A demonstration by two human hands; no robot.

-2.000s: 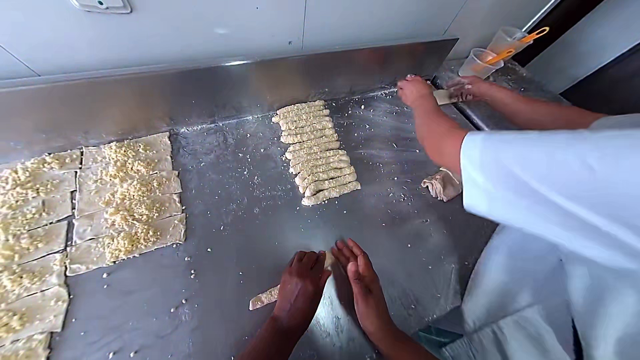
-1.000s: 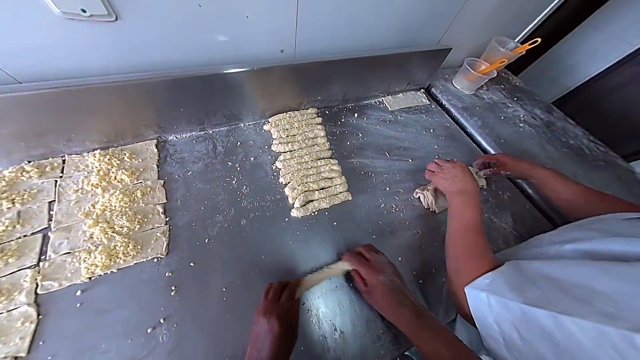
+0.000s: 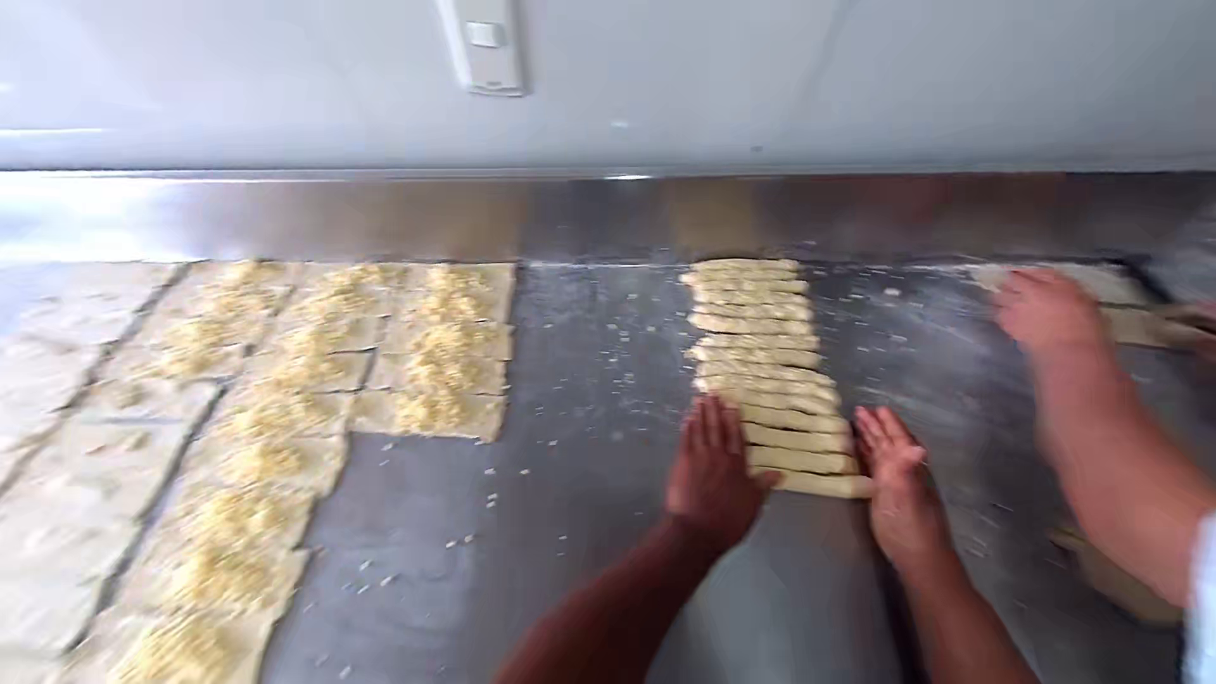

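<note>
A column of rolled dough sticks [image 3: 765, 361] lies on the stainless steel worktop. My left hand [image 3: 717, 470] rests flat against the left ends of its nearer rolls, fingers pointing away. At the right ends, my right hand [image 3: 898, 475] stands with its palm turned inward, touching or nearly touching them. The nearest dough roll [image 3: 822, 484] spans the gap between both hands. Neither hand closes around anything. Flat dough rectangles [image 3: 484, 418] topped with grated cheese [image 3: 446, 351] lie in columns to the left.
At the right, a co-worker's hand [image 3: 1050, 309] is on flat dough pieces [image 3: 1092, 285], the arm reaching in from the lower right. A dough lump [image 3: 1121, 575] lies under that arm. Behind runs the steel backsplash [image 3: 608, 218], below a wall switch [image 3: 489, 43]. Crumbs dot the worktop.
The roll that was between my hands now lies at the near end of the column, with my hands at the column's sides. The co-worker's hand has left the dough lump. The view has swung left.
</note>
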